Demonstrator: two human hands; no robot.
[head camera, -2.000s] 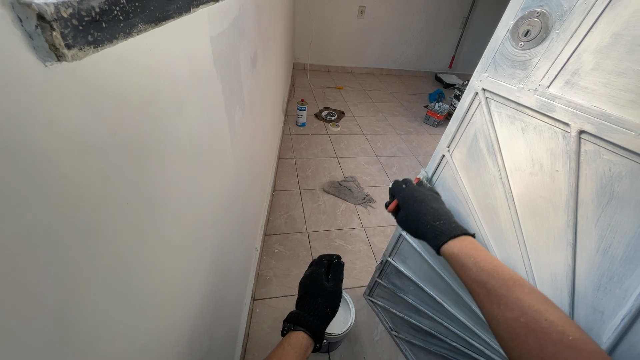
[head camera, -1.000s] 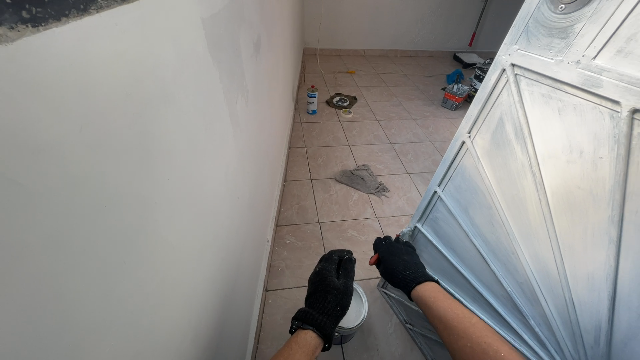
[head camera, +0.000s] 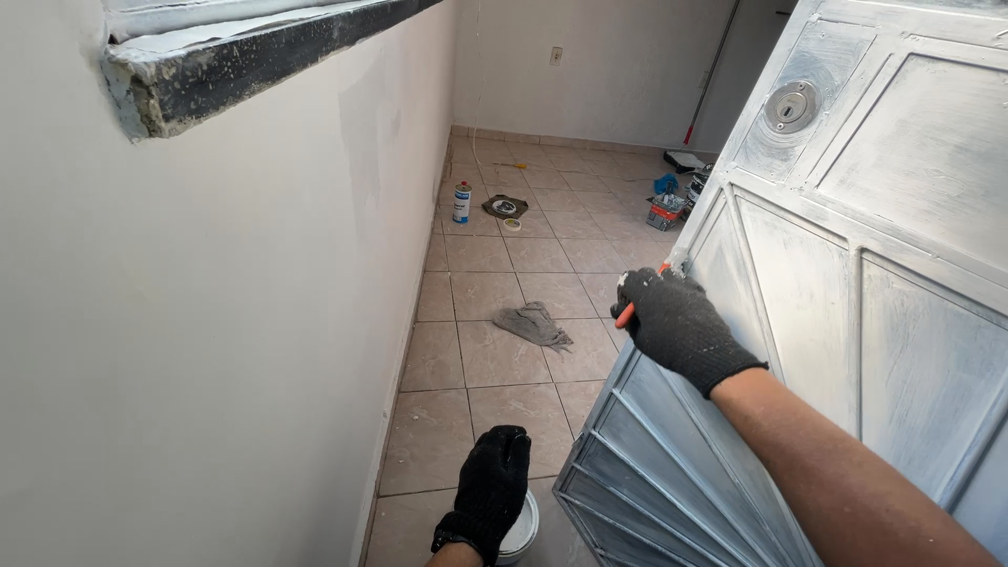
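Observation:
My right hand (head camera: 681, 327), in a black knit glove, is closed around the orange handle of a paintbrush (head camera: 626, 316). The brush head, mostly hidden by the glove, is at the edge of a metal door (head camera: 795, 339) streaked with whitish paint. Lower down, my left hand (head camera: 492, 480), also gloved in black, is at the rim of a paint can (head camera: 521, 529) and holds it; the fingers' grip is partly hidden. Pale paint shows inside the can.
A grey rag (head camera: 533, 323) lies on the tiled floor. Farther back stand a spray-like can (head camera: 462, 202), a lid on a dark sheet (head camera: 505, 206), a tape roll (head camera: 512, 224) and a red container (head camera: 665, 213). A wall with a dark ledge (head camera: 276, 67) rises at left.
My right hand with the brush has moved up along the door edge since one second ago, back near its height of two seconds ago. The view has tilted up again.

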